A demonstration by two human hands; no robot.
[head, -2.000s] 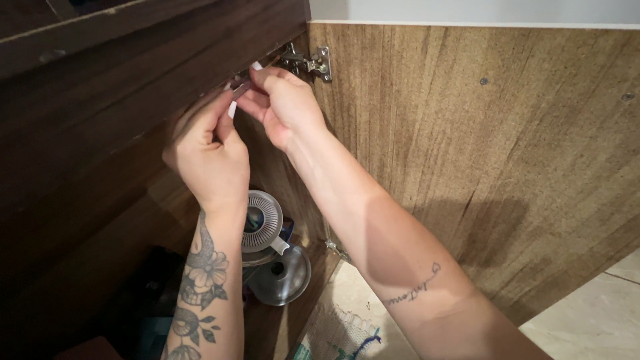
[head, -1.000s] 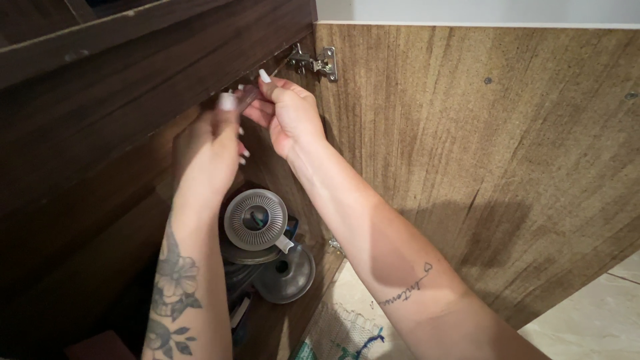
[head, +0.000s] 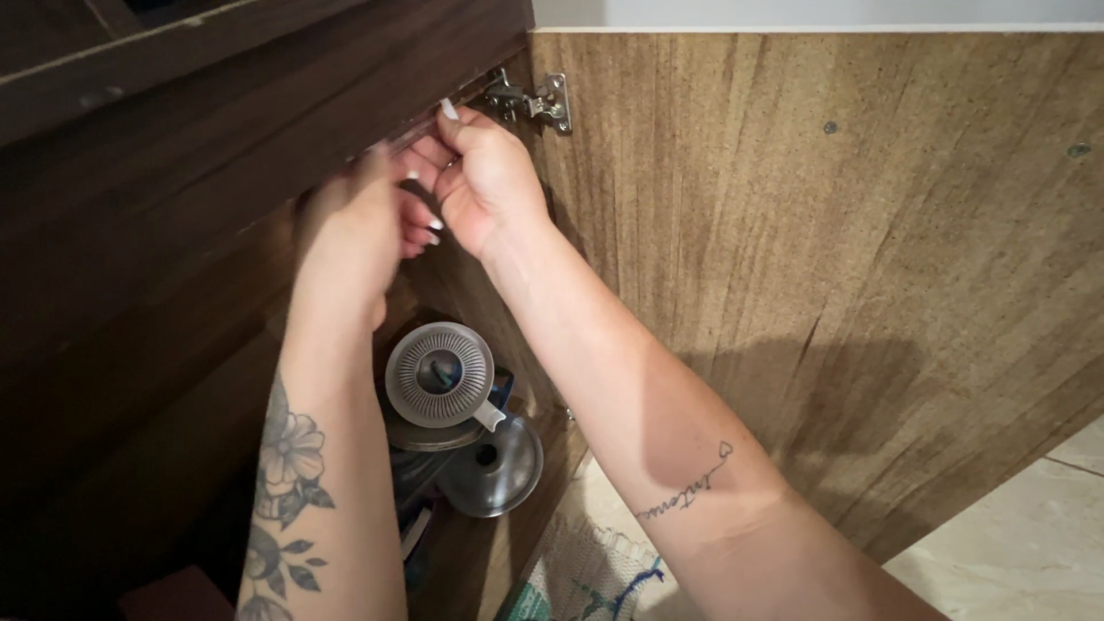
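Observation:
Both of my bare hands are up at the underside of a dark wooden cabinet rail [head: 259, 112]. My right hand [head: 487, 172] has its thumb and fingers bent around a thin strip [head: 416, 131] along the rail's lower edge, just left of a metal hinge [head: 552, 103]. My left hand [head: 358, 216], blurred, is beside it with its fingertips at the same edge. Whether it grips anything there is hidden. The hinge joins the cabinet to an open wood-grain door [head: 828, 241] on the right.
Below my hands, inside the cabinet, are a round ribbed grey lid or strainer [head: 440, 375] and a metal lid [head: 500, 470]. A woven mat [head: 586, 569] with blue and green threads lies on the tiled floor [head: 1000, 526] by the cabinet.
My left hand's fingers have shifted at the rail, from pinching close to my right fingertips to spread lower beside them. My right hand remains near the hinge.

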